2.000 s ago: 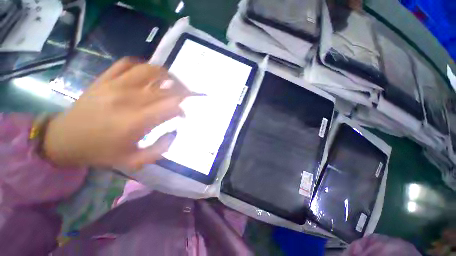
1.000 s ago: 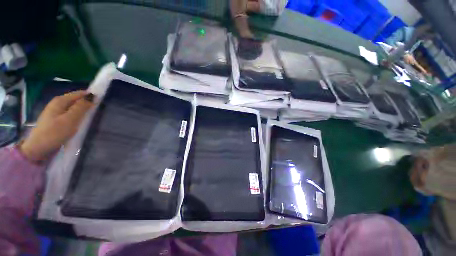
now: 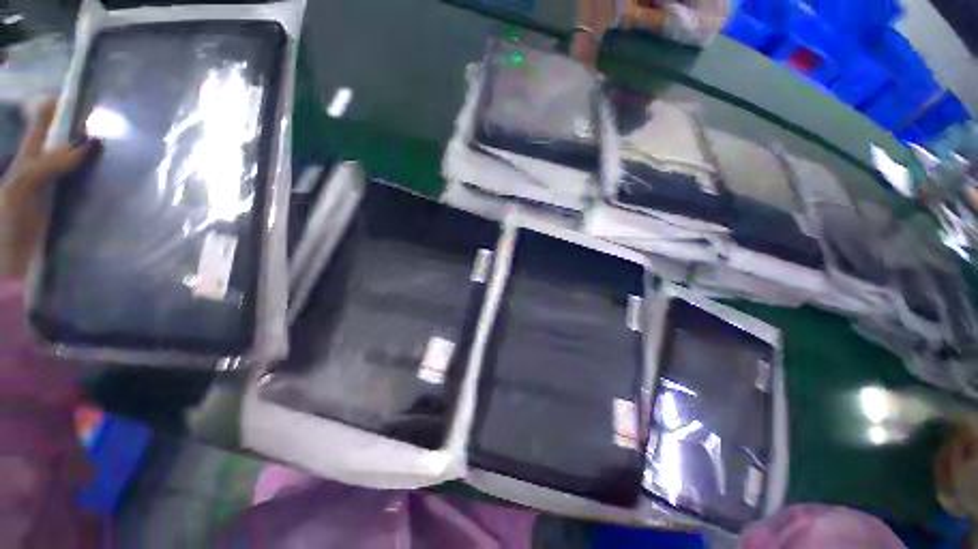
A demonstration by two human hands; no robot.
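My left hand (image 3: 34,198) grips the left edge of a sleeved tablet (image 3: 161,193), raised at the upper left. Its black face reflects bright light and bears a white label. Below and right of it, three dark tablets lie side by side on the bench in whitish sleeves: a left one (image 3: 391,311), a middle one (image 3: 563,365) and a smaller right one (image 3: 713,413). Each shows white labels. My right hand is not in view; only a pink sleeve (image 3: 820,531) shows at the bottom edge.
Stacks of sleeved tablets (image 3: 536,113) run along the back of the green bench (image 3: 397,64) towards the right. Blue bins (image 3: 847,54) stand at the upper right. Part of another person's hand (image 3: 958,466) shows blurred at the right edge.
The lit white screen seen at first no longer shows. My left hand has gone from a tablet's sleeve edge to holding a raised sleeved tablet at the upper left. The view has shifted.
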